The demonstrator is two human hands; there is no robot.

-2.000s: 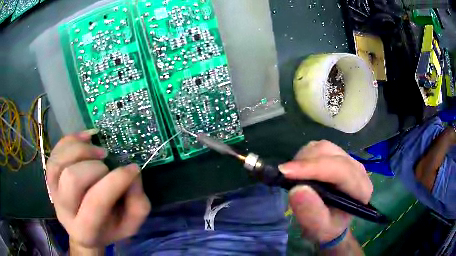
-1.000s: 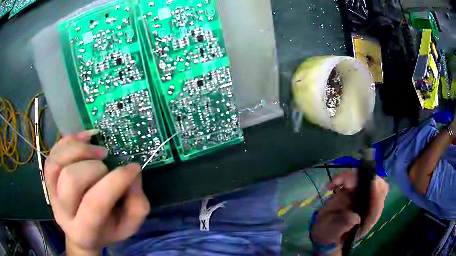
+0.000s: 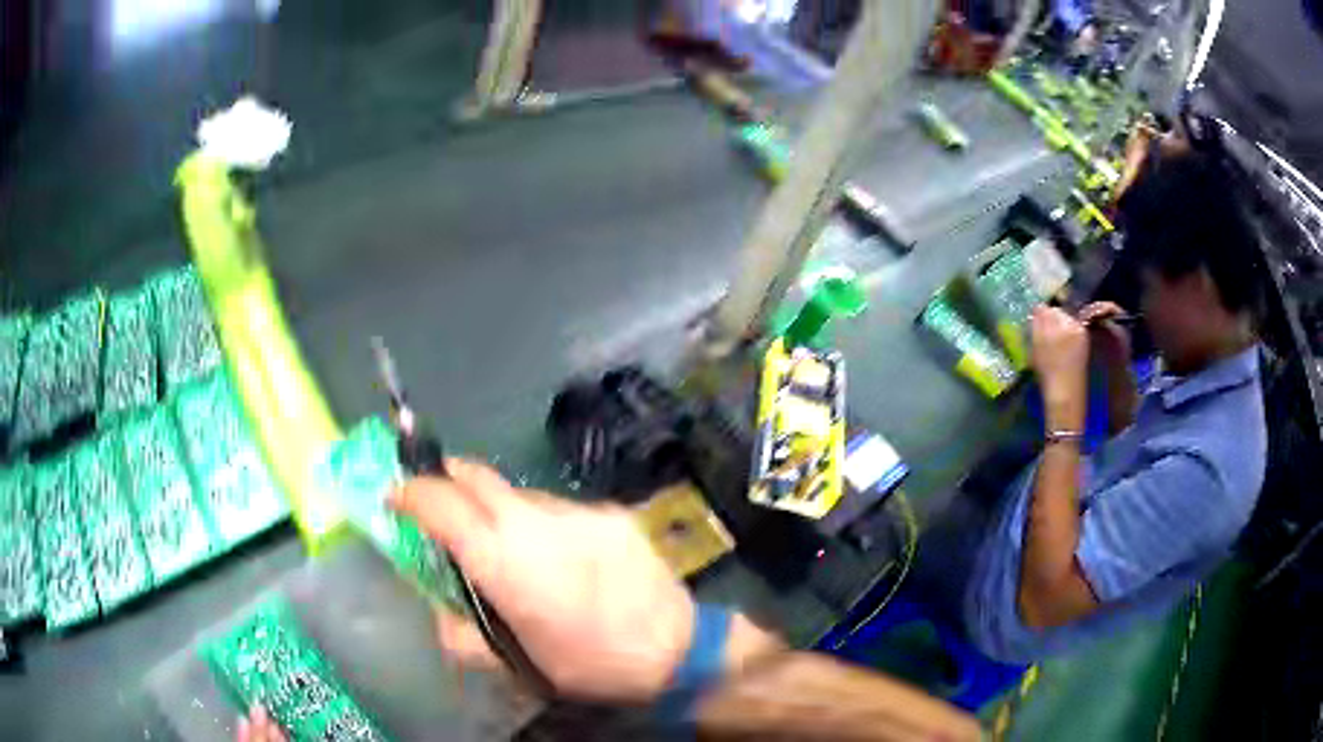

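My right hand (image 3: 559,580), with a blue wristband, grips the black soldering iron (image 3: 414,435), its tip pointing up and away. A blurred green circuit board (image 3: 380,507) lies at its fingers, over the near end of the yellow strip, and seems held too. Another green board (image 3: 283,670) lies on the grey mat (image 3: 174,681) at the bottom left. Only blurred fingertips of my left hand (image 3: 261,728) show at the bottom edge, by that board; whether they hold anything is hidden.
Rows of green boards (image 3: 160,471) lie left of the yellow strip (image 3: 254,326), with white tissue (image 3: 244,134) at its far end. A tan sponge (image 3: 682,531), black stand (image 3: 624,420) and yellow box (image 3: 798,428) are at centre right. A person in blue (image 3: 1139,493) sits at the right.
The view has swung up and right. My right hand has moved forward with the iron, a board now at its fingers. One board shows on the mat instead of two. The pot has left view.
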